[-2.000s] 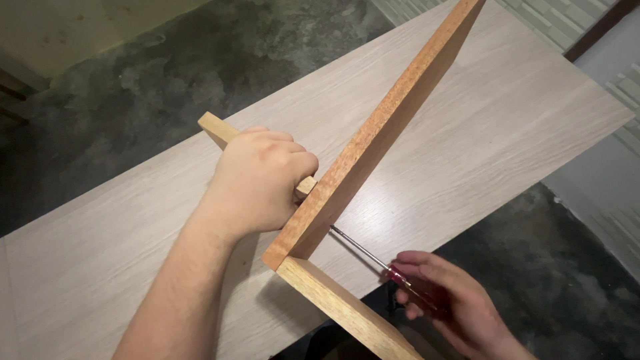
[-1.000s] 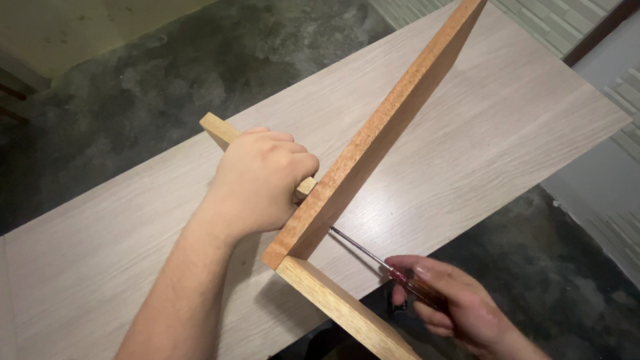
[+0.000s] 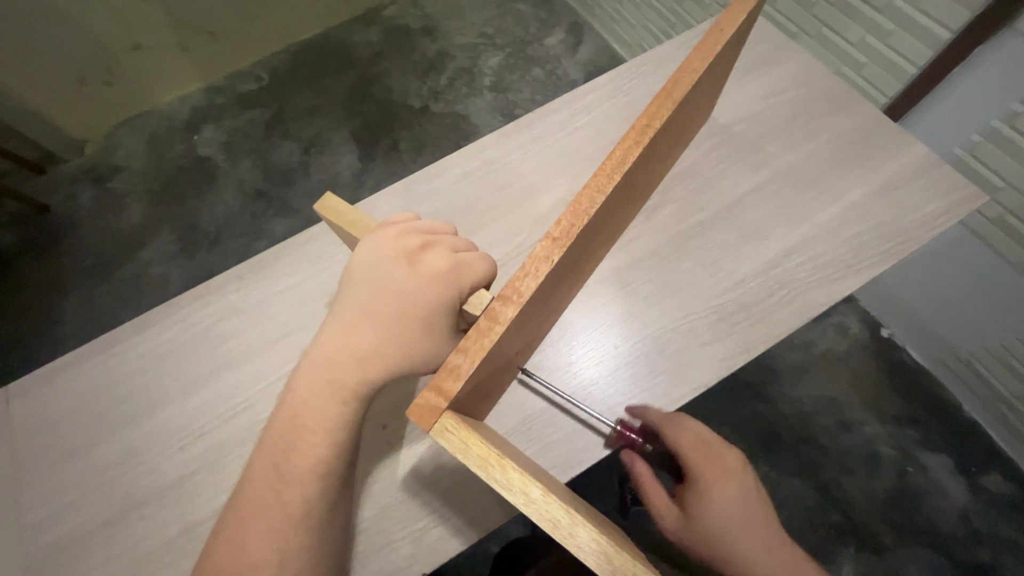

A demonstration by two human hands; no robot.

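A long reddish wooden board (image 3: 592, 200) stands on edge across the table. Its near end meets a lighter wooden board (image 3: 544, 496) at a corner. On the far side, my left hand (image 3: 416, 296) is closed around a pale wooden piece (image 3: 344, 218), whose other end shows close to the long board. My right hand (image 3: 696, 488) holds a screwdriver (image 3: 572, 402) by its dark red handle, thumb and index finger at the collar. The screwdriver's tip meets the near face of the long board, low down. The palm side of the right hand is partly hidden.
The light wood-grain table (image 3: 800, 176) runs diagonally through the view. Beyond its edges lies a dark mottled floor (image 3: 320, 120). A wall with raised strips (image 3: 864, 40) is at the upper right, close to the table's far end.
My right hand has shifted its fingers on the screwdriver's handle. The left hand and the wooden boards have stayed in place.
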